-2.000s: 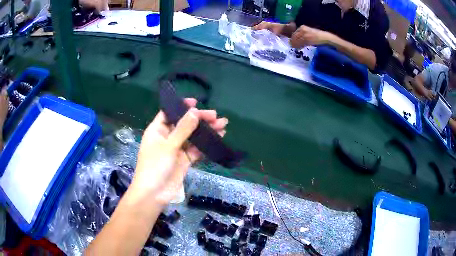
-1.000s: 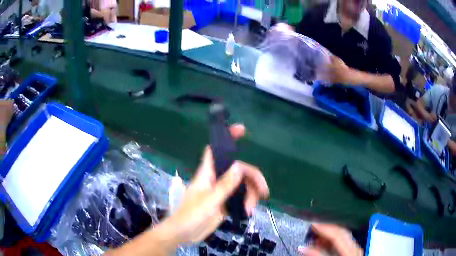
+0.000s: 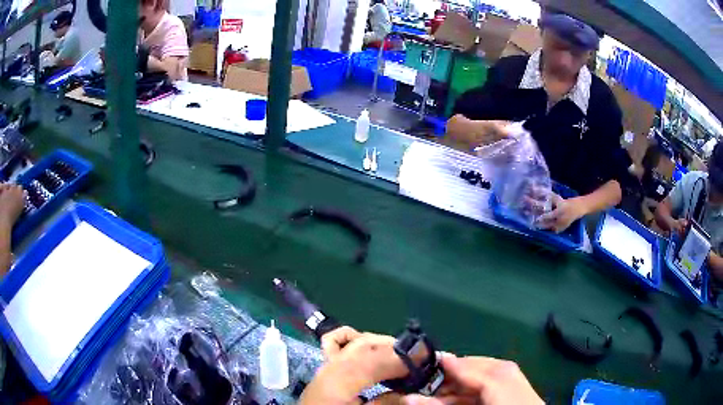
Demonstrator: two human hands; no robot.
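My left hand (image 3: 354,369) is low in the centre of the head view, closed around a black headband (image 3: 298,304). One end of the band sticks out up and left, with a short silvery-white section. The other end, with black plastic parts, stands up between my hands. My right hand (image 3: 485,381) touches this end from the right; its fingertips are partly hidden, and whether it grips a small part cannot be told. Both hands are cut by the lower edge. A clear bag (image 3: 162,348) of black covers lies at left. A white dropper bottle (image 3: 273,360) stands beside it.
Stacked blue trays (image 3: 154,277) with a white sheet lie at left. A blue parts tray (image 3: 79,170) is beyond them. A blue tray (image 3: 614,393) shows at lower right. A green conveyor (image 3: 444,261) carries black headbands. A person opposite handles a clear bag over a blue tray.
The headband has moved down, closer to me, and turned. My right hand has come in from the right to meet it. The view has tilted up; the loose covers are now mostly out of view or hidden.
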